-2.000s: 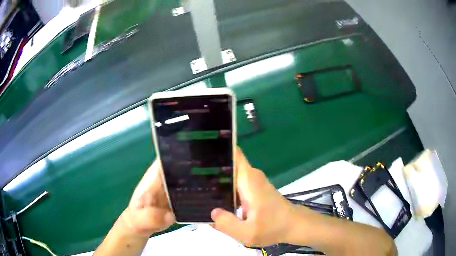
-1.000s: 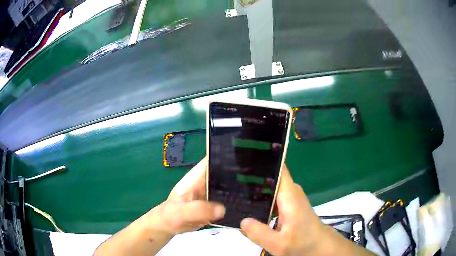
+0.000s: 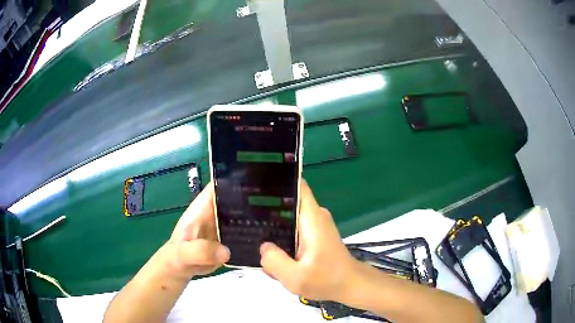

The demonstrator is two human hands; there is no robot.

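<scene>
A smartphone (image 3: 255,183) with a pale case edge stands upright in both hands at the centre, its dark screen lit with green message blocks. My left hand (image 3: 200,233) grips its lower left side, thumb at the screen's lower edge. My right hand (image 3: 309,249) grips its lower right side, thumb over the bottom of the screen. Behind it on the green surface lie a phone middle frame (image 3: 133,197) at left, one partly hidden by the phone (image 3: 348,139), and one farther right (image 3: 416,113).
A white sheet (image 3: 145,309) lies near the body. Overlapping black frames (image 3: 482,243) and more frames (image 3: 421,255) lie on its right part, partly behind my right forearm. A folded cream pad (image 3: 534,240) is at far right. A dark conveyor belt (image 3: 189,69) runs beyond; a thin white rod (image 3: 47,228) lies left.
The view has shifted, so the phone appears farther left than a second ago. The frames beyond sit at different places along the green surface. Both hands still hold the phone; the thumbs have moved slightly.
</scene>
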